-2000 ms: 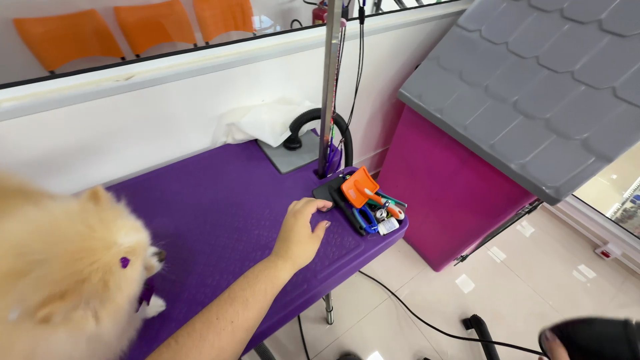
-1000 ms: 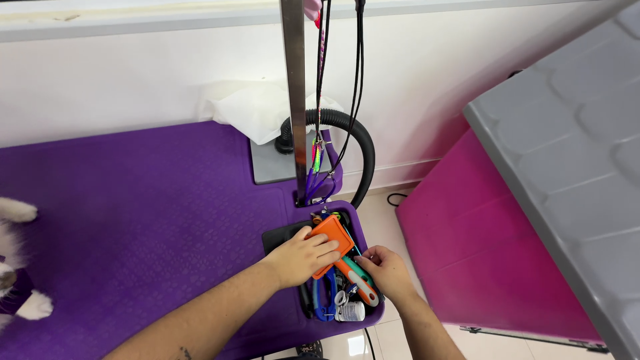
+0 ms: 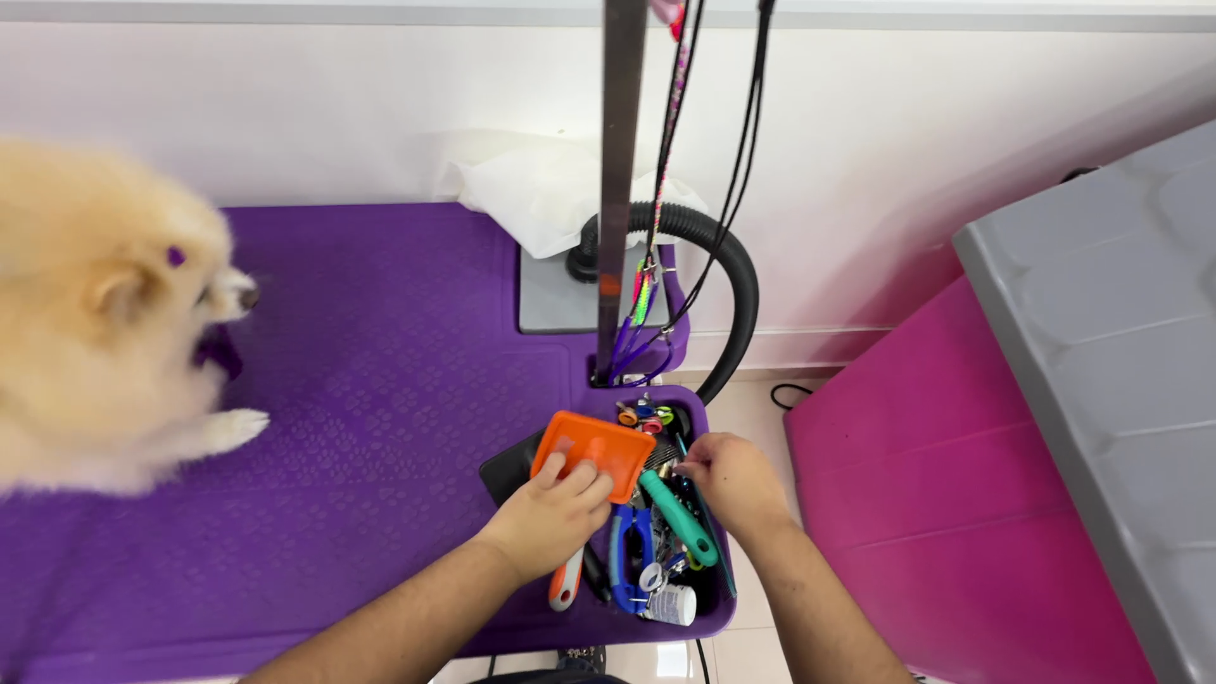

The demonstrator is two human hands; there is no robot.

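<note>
My left hand (image 3: 556, 513) holds an orange slicker brush (image 3: 608, 451) by its head; the orange and grey handle points down toward the near edge. My right hand (image 3: 727, 475) reaches into the right side of a purple tool tray (image 3: 698, 622), fingertips pinched among small tools; whether they grip anything is hidden. In the tray lie a teal-handled grooming tool (image 3: 679, 521), blue-handled pliers-like clippers (image 3: 627, 560), a white bottle (image 3: 673, 605) and small coloured scissors or clips (image 3: 646, 413). A black flat object (image 3: 510, 465) lies partly under the brush.
A cream fluffy dog (image 3: 104, 323) with purple bows lies on the purple grooming table (image 3: 380, 380) at left. A metal post (image 3: 619, 171) with hanging cords rises beside the tray. Behind are a black hose (image 3: 746, 285) and white cloth (image 3: 532, 195); a pink, grey-roofed house-shaped unit (image 3: 940, 475) stands right.
My right hand has come into view and reached the tray. My left hand has moved onto the orange brush and shifted it left, with its handle now turned down-left, uncovering the teal handle.
</note>
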